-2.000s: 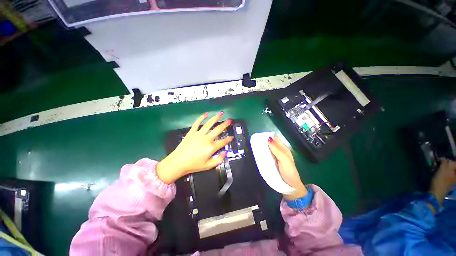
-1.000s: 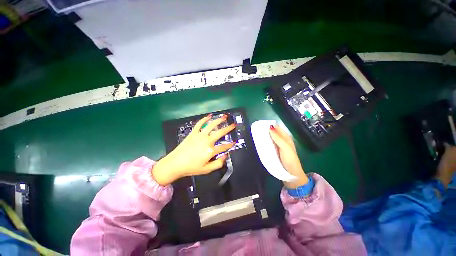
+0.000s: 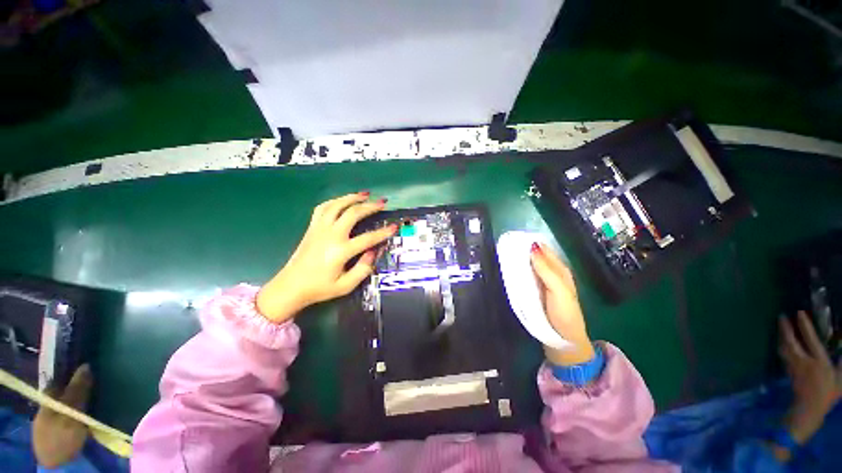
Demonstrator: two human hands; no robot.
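An open tablet lies on a black pad in front of me, its silvery board with a green patch at the far end. A pale strip crosses its near end. My left hand lies over the tablet's far left corner, fingers spread, with a fingertip near the green patch. I cannot see whether anything is under the fingertips. My right hand holds a curled white liner sheet just right of the tablet. A blue band is on my right wrist.
A second open tablet lies angled on a black pad at the back right. Coworkers' hands show at the left and right, each near another tablet. A white board stands behind the worn white rail.
My left hand has moved left, from over the board to the tablet's far left corner, uncovering the board. My right hand still holds the sheet. A coworker's hand has appeared at the left.
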